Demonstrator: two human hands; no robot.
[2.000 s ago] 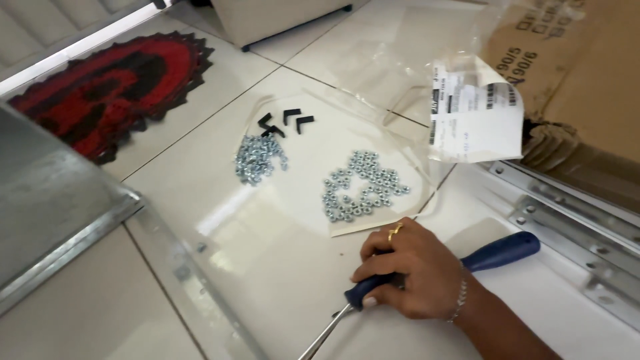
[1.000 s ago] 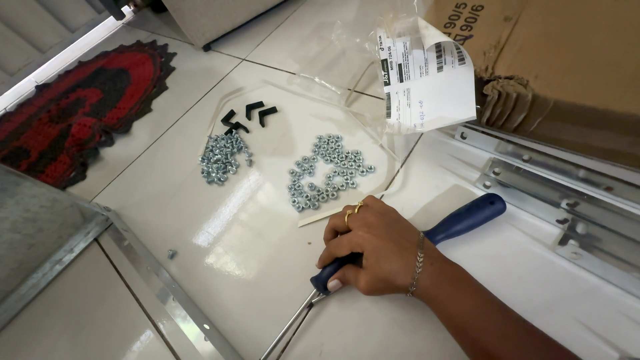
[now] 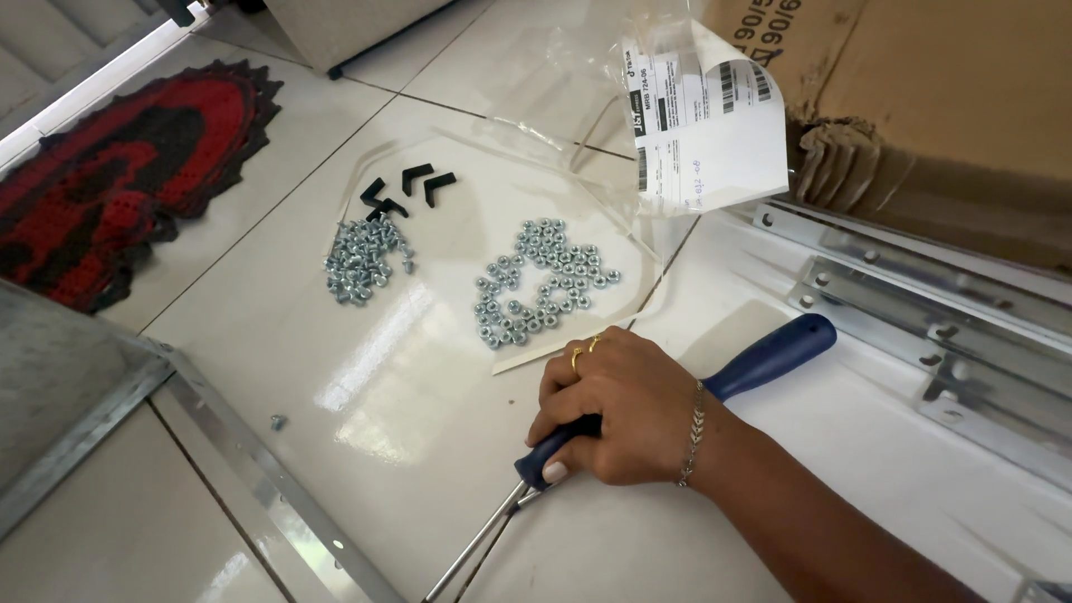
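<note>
My right hand (image 3: pixel 624 410) is closed around the blue handle of a screwdriver (image 3: pixel 536 461), low over the tiled floor, its steel shaft pointing down to the lower left. Another blue handle (image 3: pixel 770 356) extends to the right from behind the wrist; a thin shaft with a dark tip shows below the fingers, probably of this second screwdriver. Beyond the hand lies a loose ring of hex nuts (image 3: pixel 548 285). Left of them are a pile of small bolts (image 3: pixel 360 260) and several black L-shaped corner pieces (image 3: pixel 440 188). My left hand is out of view.
Perforated metal angle bars (image 3: pixel 871 310) lie at the right beside a cardboard box (image 3: pixel 938 100). Clear plastic with a printed label (image 3: pixel 712 126) is at the upper right. A metal frame edge (image 3: pixel 251 461) and a lone bolt (image 3: pixel 278 422) are at left, a red-and-black crocheted mat (image 3: pixel 134 176) farther back.
The view has shifted somewhat. My right hand keeps its hold on the screwdriver, and the nuts and bolts have not plainly moved.
</note>
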